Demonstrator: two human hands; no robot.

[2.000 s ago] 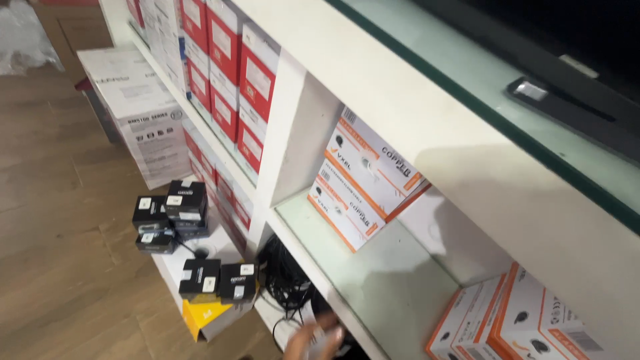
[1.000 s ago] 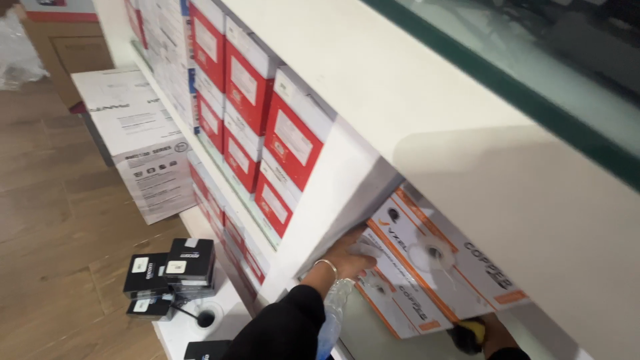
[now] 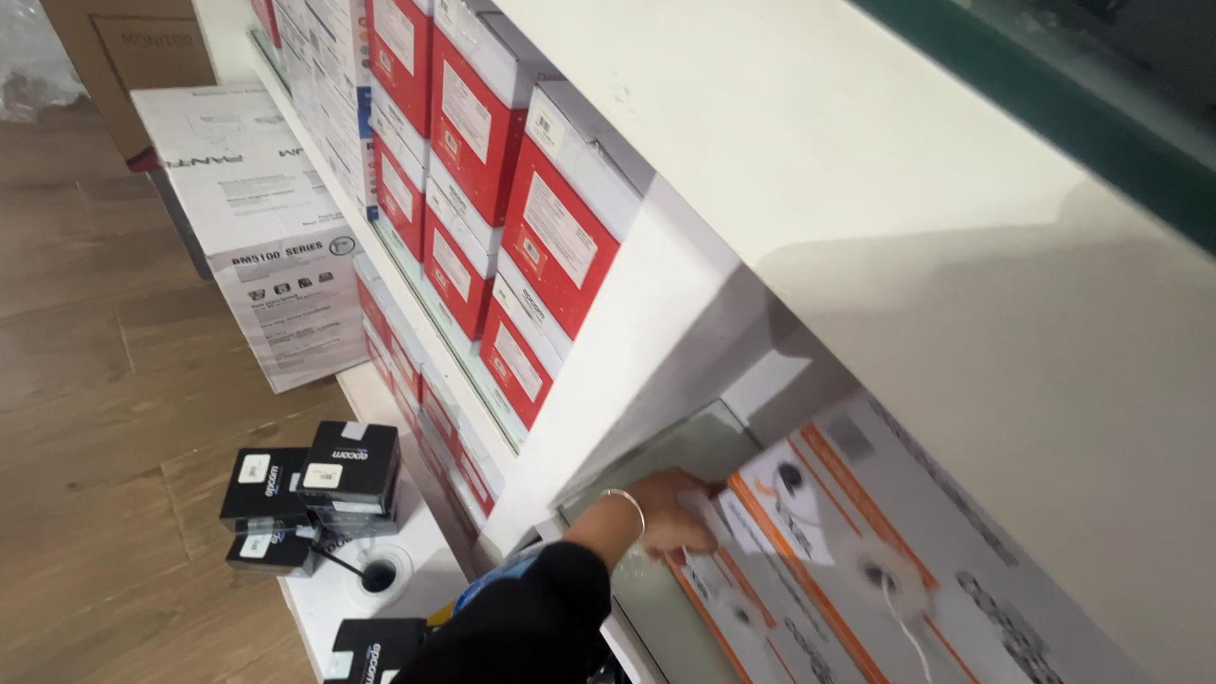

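My left hand [image 3: 673, 518], with a bracelet at the wrist and a black sleeve, touches the left edge of the stacked white and orange cable boxes [image 3: 807, 560] in the lower shelf compartment. Its fingers are bent at the corner of the boxes; whether they grip is unclear. The upper box has a round hole with a white cable coming out. Beneath the boxes lies a glass shelf [image 3: 655, 608]. My right hand is out of sight.
Red and white boxes [image 3: 560, 233] fill the neighbouring compartment, beyond a white divider [image 3: 627, 313]. Small black boxes [image 3: 350, 465] stand on a white box with a cable hole [image 3: 378, 575]. A large white carton [image 3: 285, 237] stands on the wooden floor [image 3: 85, 380].
The cable boxes have shifted right along the shelf, with my left hand still at their left edge. My right hand, at their lower edge a second ago, has left the view.
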